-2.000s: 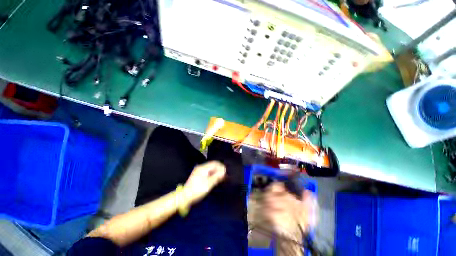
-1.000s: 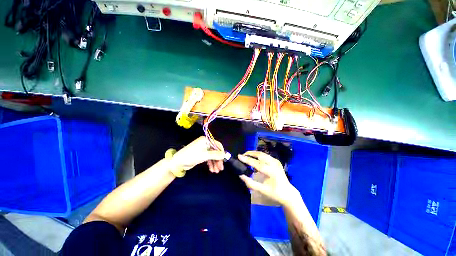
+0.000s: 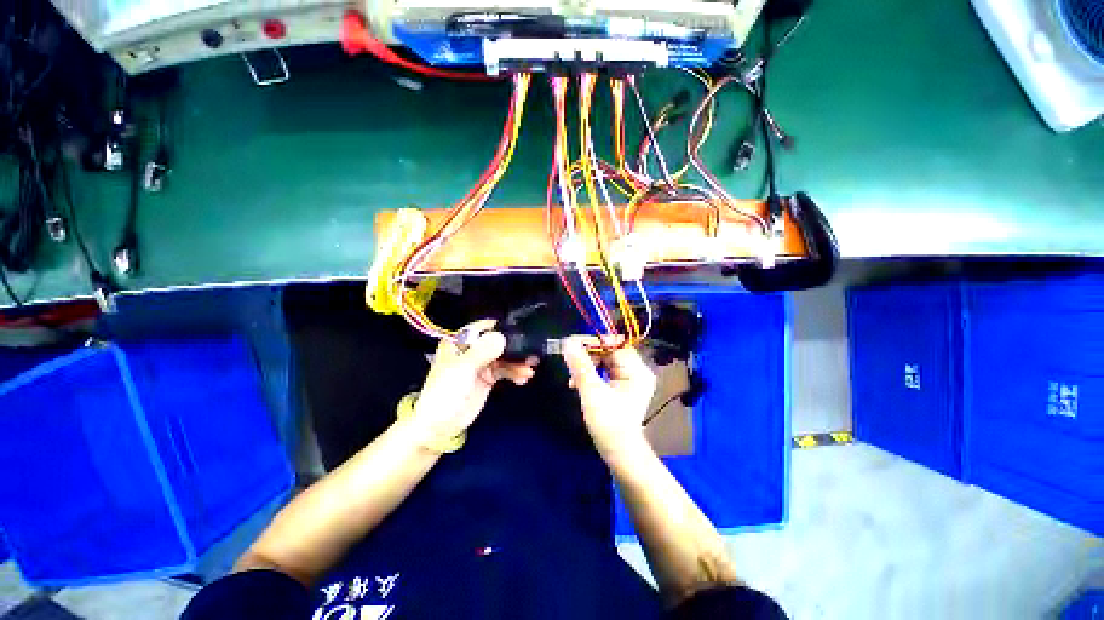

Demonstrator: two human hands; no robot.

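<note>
A short black cable assembly [image 3: 523,338] is held between my two hands, with a small shiny plug end at its right. My left hand [image 3: 470,375] grips its left end, where one group of coloured test leads [image 3: 499,182] arrives. My right hand [image 3: 614,385] grips the right end beside another group of coloured leads [image 3: 602,291]. The leads hang from a long white connector [image 3: 575,56] on the cable tester [image 3: 442,15]. My fingers partly hide both joins, so I cannot tell how far the ends are plugged in.
An orange strip [image 3: 509,235] lies along the bench edge, with a yellow lump [image 3: 397,273] at its left and a black rounded piece [image 3: 814,240] at its right. Black cables [image 3: 49,182] lie at left. Blue bins stand left [image 3: 73,460], right [image 3: 1029,375] and below the bench [image 3: 741,412].
My right hand has moved from the black part to the plug end and a second group of leads, which is now pulled down. The view has shifted; the tester sits higher.
</note>
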